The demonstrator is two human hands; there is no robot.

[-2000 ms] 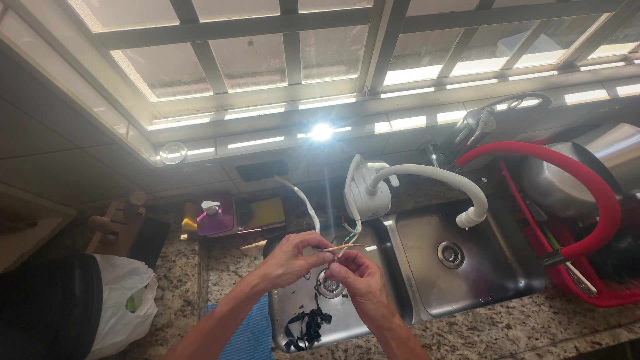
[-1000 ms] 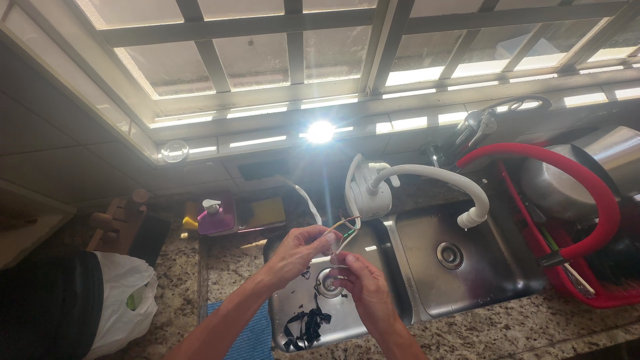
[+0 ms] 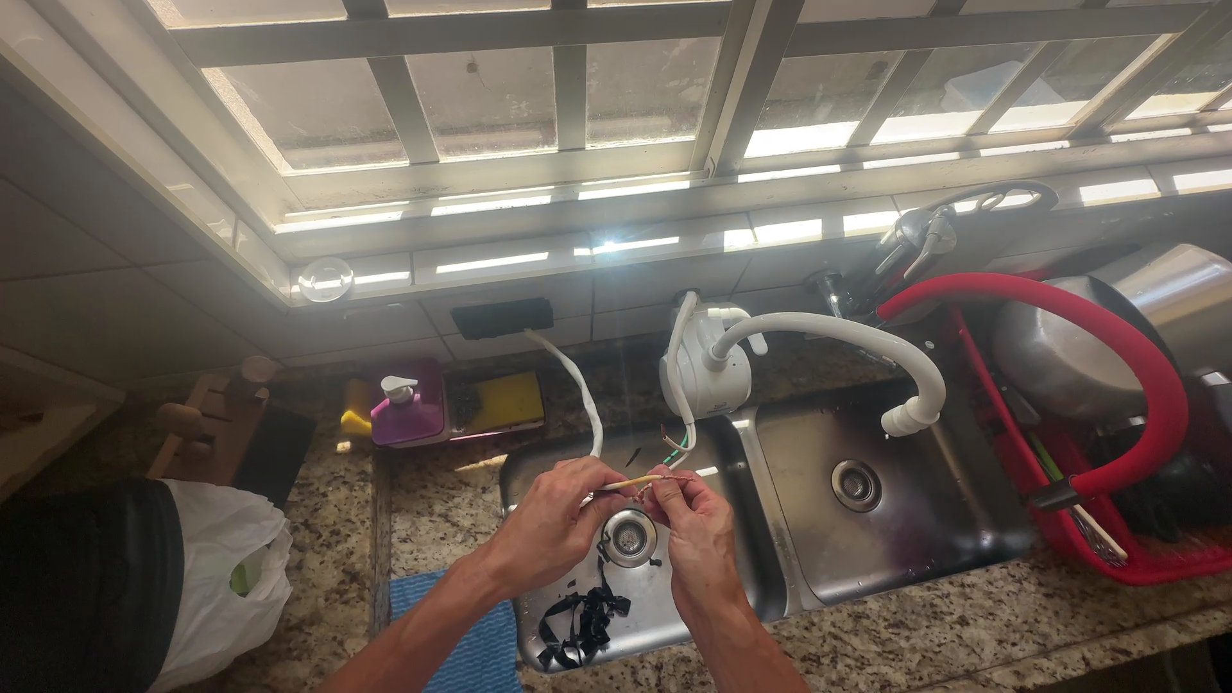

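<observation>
Over the left sink basin (image 3: 674, 616), my left hand (image 3: 561, 515) pinches a yellow insulated wire (image 3: 630, 482) of the white cable (image 3: 568, 371) that comes out of the wall. My right hand (image 3: 695, 515) holds bare copper strands (image 3: 679, 477) at that wire's end between thumb and fingers. A second white cable (image 3: 678, 380) hangs beside the white electric faucet (image 3: 707, 375); its green wire (image 3: 677, 450) and a reddish wire end (image 3: 666, 433) show just above my right hand. Scraps of black tape (image 3: 585, 621) lie in the basin below.
A purple soap dispenser (image 3: 409, 404) with a yellow sponge (image 3: 507, 402) stands behind on the left. A blue cloth (image 3: 472, 645) lies under my left forearm. Right are the second basin (image 3: 866, 510), a red hose faucet (image 3: 1068, 289) and a red dish rack (image 3: 1078, 539) with pots. A white bag (image 3: 226, 577) sits far left.
My hands have shifted slightly and drawn the yellow wire nearly level; one second ago the wires stood up more steeply between them.
</observation>
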